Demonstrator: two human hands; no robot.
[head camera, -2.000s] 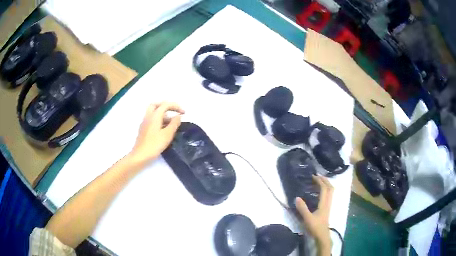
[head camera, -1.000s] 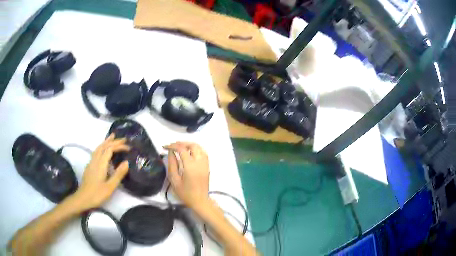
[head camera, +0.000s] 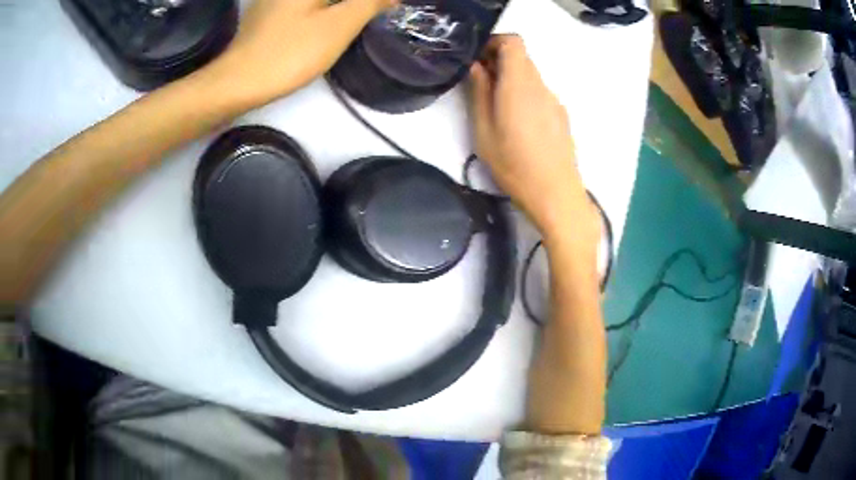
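A black oval base unit (head camera: 413, 61) with shiny, crinkled clear film is at the top centre, cut off by the frame edge. My left hand (head camera: 291, 42) reaches over its left side and holds it; some fingertips are cut off by the top edge. My right hand (head camera: 516, 117) is curled with its fingertips at the base's right edge; whether it pinches a plug is hidden. A thin black cord (head camera: 371, 122) runs below the base. Black over-ear headphones (head camera: 399, 225) lie nearest me, cups side by side, band curving toward me.
Another black base (head camera: 155, 42) is at the top left of the white sheet (head camera: 122, 234). Clustered bases (head camera: 718, 66) lie on cardboard at the upper right. A black cord crosses the green bench (head camera: 685, 337) to a white power strip (head camera: 748, 314).
The view has moved closer to the near headphones, which now show in full. Both hands stay at the base, higher in the picture. The far headphones are mostly out of view.
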